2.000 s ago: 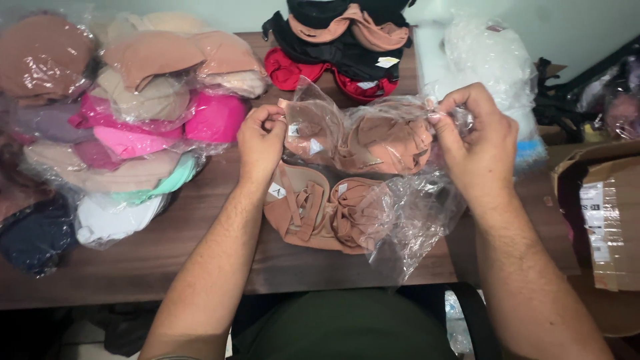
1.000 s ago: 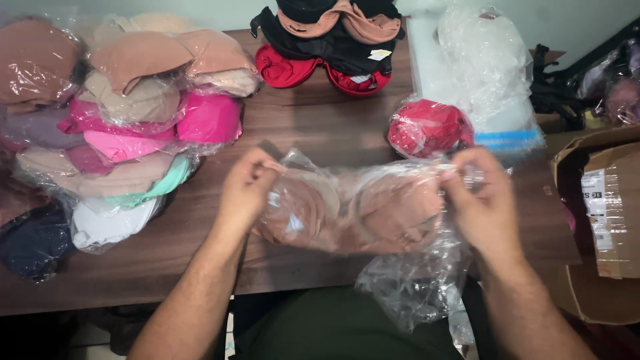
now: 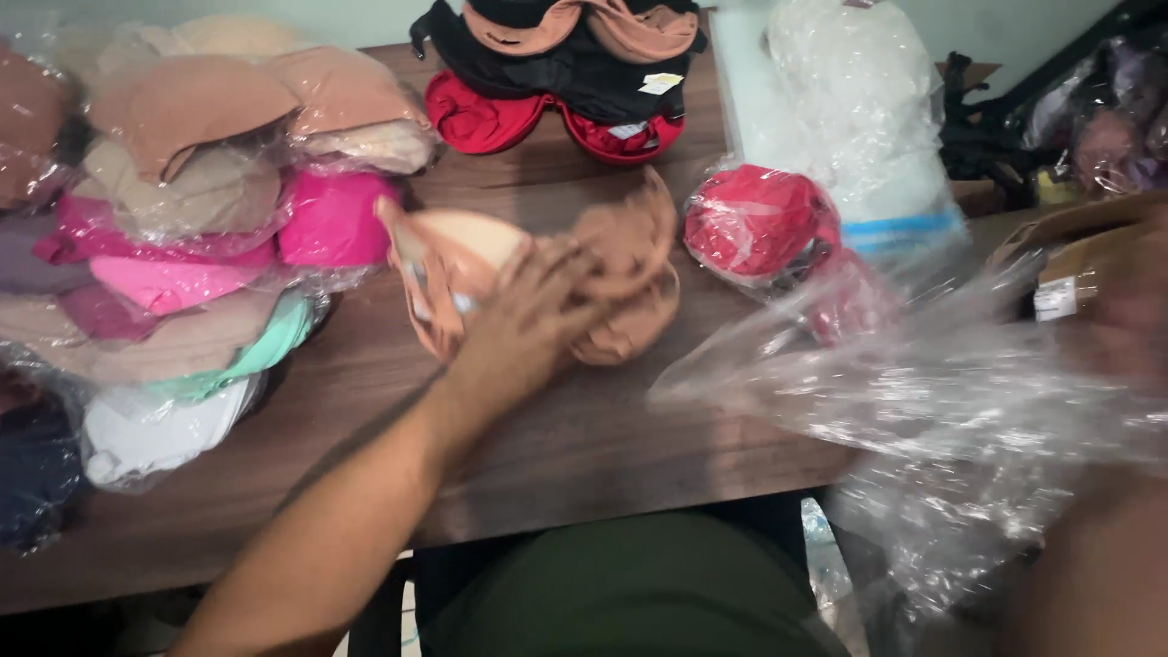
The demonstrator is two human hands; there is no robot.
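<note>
Two tan bras (image 3: 625, 319), not in plastic, lie on the wooden table in the middle of the head view. Across their centre rests my left hand (image 3: 538, 292), blurred, its fingers spread over the cups; whether it grips them is not clear. A large clear plastic bag (image 3: 876, 383) stretches blurred from the table out over its right part. My right hand (image 3: 1136, 301) is a blur at the right edge beside that bag, and its fingers cannot be made out. Just right of the tan bras sits a red bra in clear plastic (image 3: 753, 219).
Bagged bras in several colours (image 3: 192, 219) are heaped on the left. Black, tan and red bras (image 3: 566, 82) are stacked at the back. White plastic bags (image 3: 858, 109) with a blue strip stand behind the red bundle. A cardboard box (image 3: 1077, 246) is at the right.
The clear bag that was around the tan bras is off them and off to the right. My right hand has moved right, away from the bras. My left hand has moved onto them.
</note>
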